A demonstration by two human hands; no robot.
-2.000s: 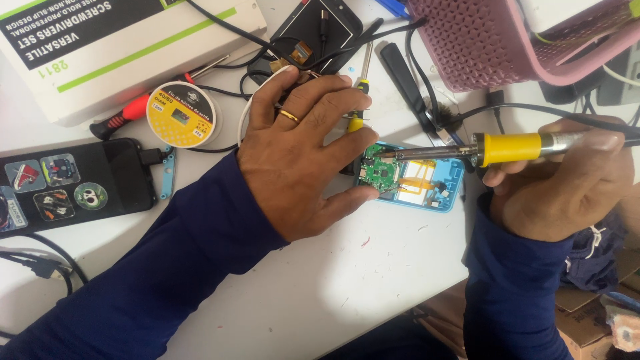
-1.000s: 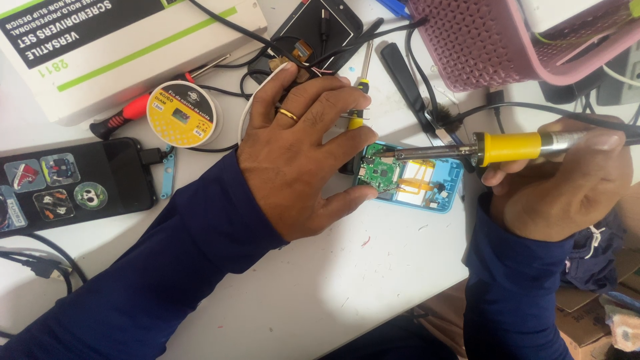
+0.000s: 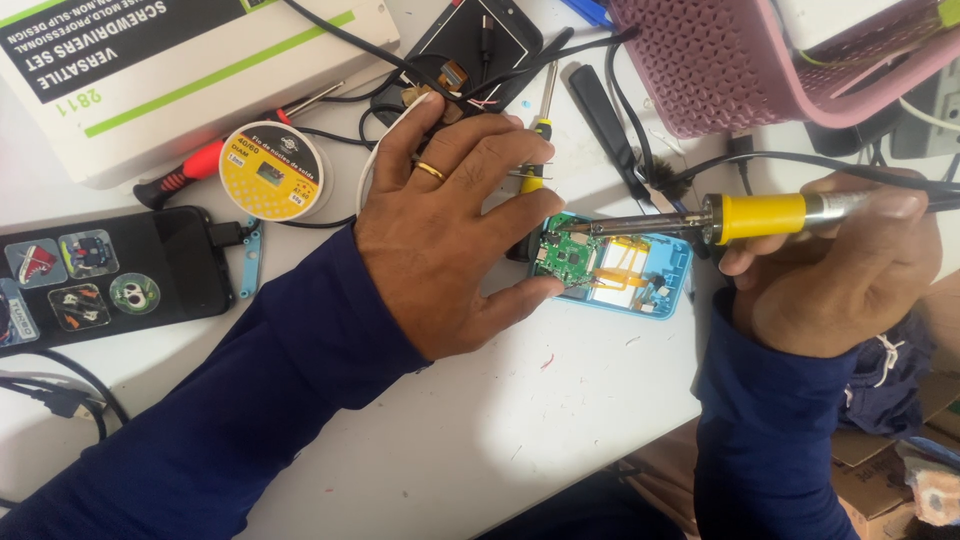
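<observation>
My right hand grips a yellow-handled soldering iron, held nearly level from the right. Its tip lies over the upper left of a green circuit board, though contact cannot be told. The board sits in a light-blue plastic case with orange flex cables and a white part inside. My left hand, with a ring, is at the case's left end; thumb and a fingertip are by the board's edge. Whether it pinches the board, a wire or the case is not clear. A yellow-black screwdriver lies partly under its fingers.
A solder spool, a red-black screwdriver, a white box and a cabled phone lie left. Behind are a black screen panel, black tweezers-like tool, brush and pink basket. The iron's cord runs right.
</observation>
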